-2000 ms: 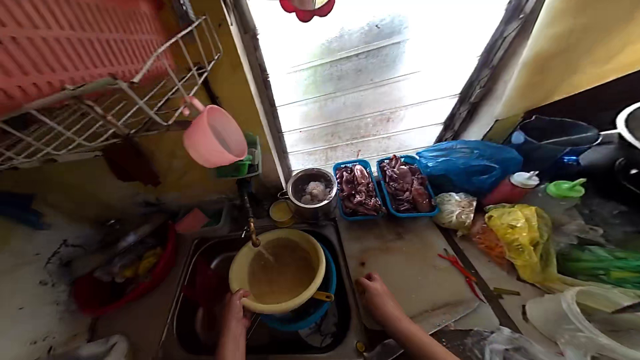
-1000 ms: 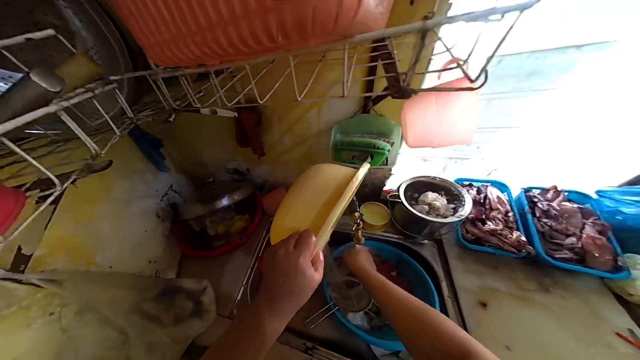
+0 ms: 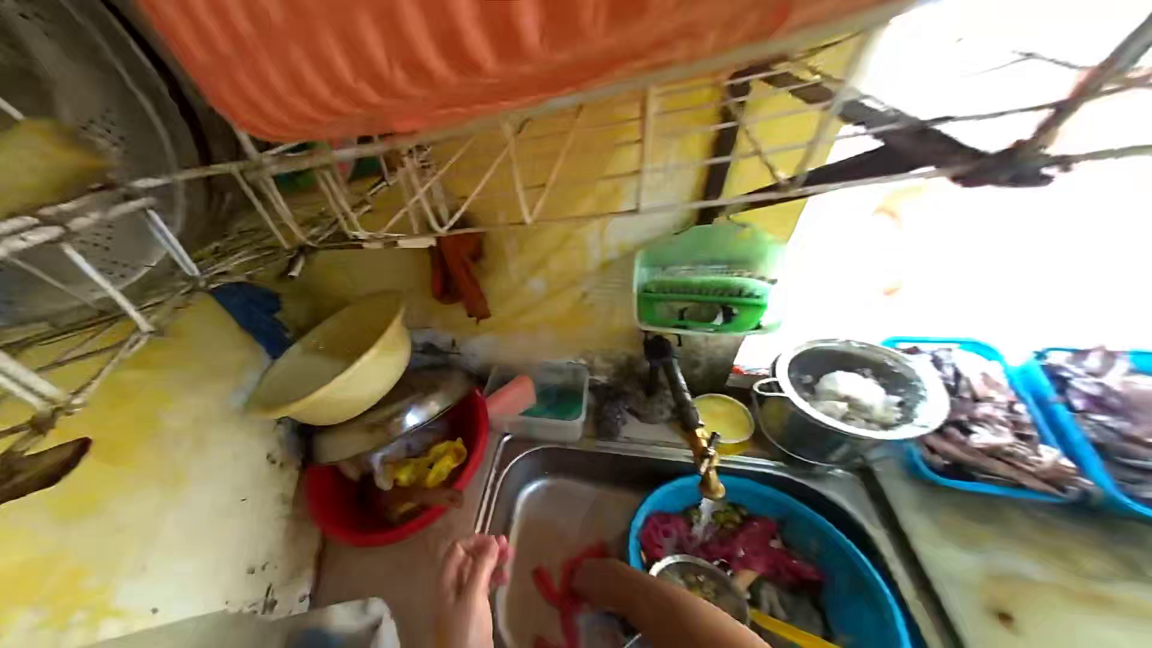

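My left hand (image 3: 472, 571) is at the sink's left edge, fingers slightly curled, with nothing in it. In the steel sink (image 3: 549, 504), my right hand (image 3: 601, 580) reaches down beside red strips (image 3: 567, 589); whether it grips them is unclear. A blue basin (image 3: 864, 567) in the sink holds pink netting (image 3: 756, 544), a metal strainer or bowl (image 3: 697, 580) and a yellow handle (image 3: 787, 630). Water runs into it from a brass tap (image 3: 708, 472). The yellow plastic basin (image 3: 337, 360) rests tilted on the pile in a red basin (image 3: 342, 508), left of the sink.
A wire rack (image 3: 540, 171) with an orange plastic basket (image 3: 504, 63) hangs overhead. Behind the sink are a green holder (image 3: 706, 288), a clear tub (image 3: 562, 405) and a yellow tub (image 3: 724, 421). A steel pot (image 3: 810, 436) and blue trays of meat (image 3: 990, 423) stand at the right.
My left hand has let go of the yellow basin, which now rests on the red basin's pile. My right hand has moved left from the tap, down into the sink. The view has turned left.
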